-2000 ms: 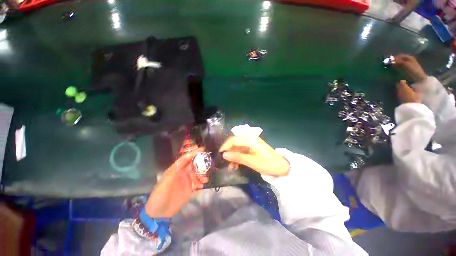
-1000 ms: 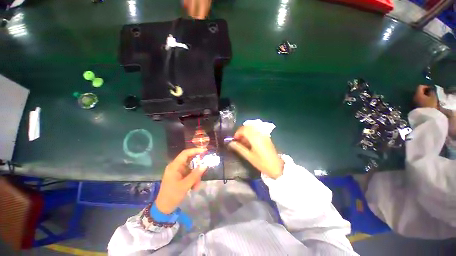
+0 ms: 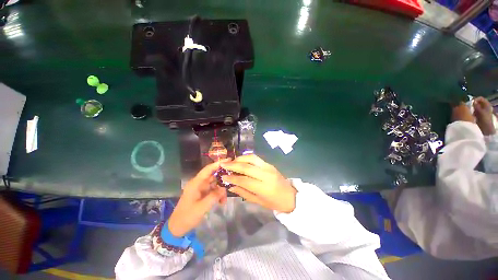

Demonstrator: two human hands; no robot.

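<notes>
A small round unit (image 3: 223, 174), dark with bright glints, is held between both hands at the near edge of the bench. My left hand (image 3: 197, 194), with a blue wrist strap (image 3: 177, 238), grips it from the left. My right hand (image 3: 261, 183) has its fingers on it from the right and covers part of it. Just beyond my hands lies the dark base plate (image 3: 191, 156) with a red glowing pattern (image 3: 217, 151). The large black fixture (image 3: 210, 79) stands behind the plate.
White wipes (image 3: 281, 140) and crinkled clear plastic (image 3: 247, 127) lie right of the plate. A heap of parts (image 3: 407, 131) lies farther right, near another person's hands (image 3: 474, 112). A loose unit (image 3: 318, 54) is beyond. Left are a black cap (image 3: 140, 111), teal ring (image 3: 148, 156) and green discs (image 3: 98, 85).
My right hand has moved left from beside the wipes and joined my left hand at the unit. The wipes are now uncovered. A hand seen behind the fixture is gone.
</notes>
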